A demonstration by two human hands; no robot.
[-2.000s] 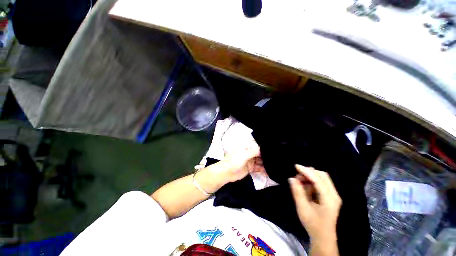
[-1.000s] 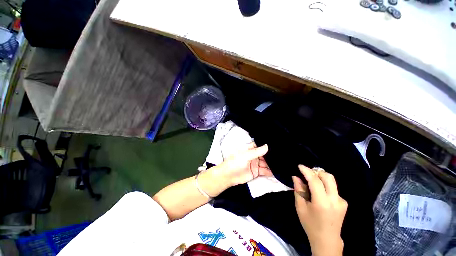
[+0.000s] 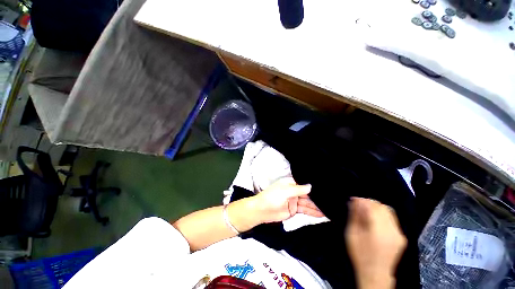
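Observation:
A black garment (image 3: 333,163) lies over the lap and reaches up under the table edge. Its white lining (image 3: 265,163) shows beside my left hand. My left hand (image 3: 285,203) holds the garment, with thumb and fingers on the dark cloth and a bit of lining below them. My right hand (image 3: 375,231) is over the garment to the right, blurred, with its fingers curled in. Whether it holds something cannot be made out. No needle or thread is visible.
The white table (image 3: 339,56) has a dark cone (image 3: 291,12), buttons (image 3: 432,21) and a white padded cloth (image 3: 452,56). Below are a grey fabric bin (image 3: 130,96), a waste bin (image 3: 232,125), a white hanger hook (image 3: 420,167), a plastic bag (image 3: 463,220) and a chair (image 3: 28,195).
My right hand has turned and its fingers have curled in more. My left hand has moved slightly right and down on the cloth. The view has shifted a little.

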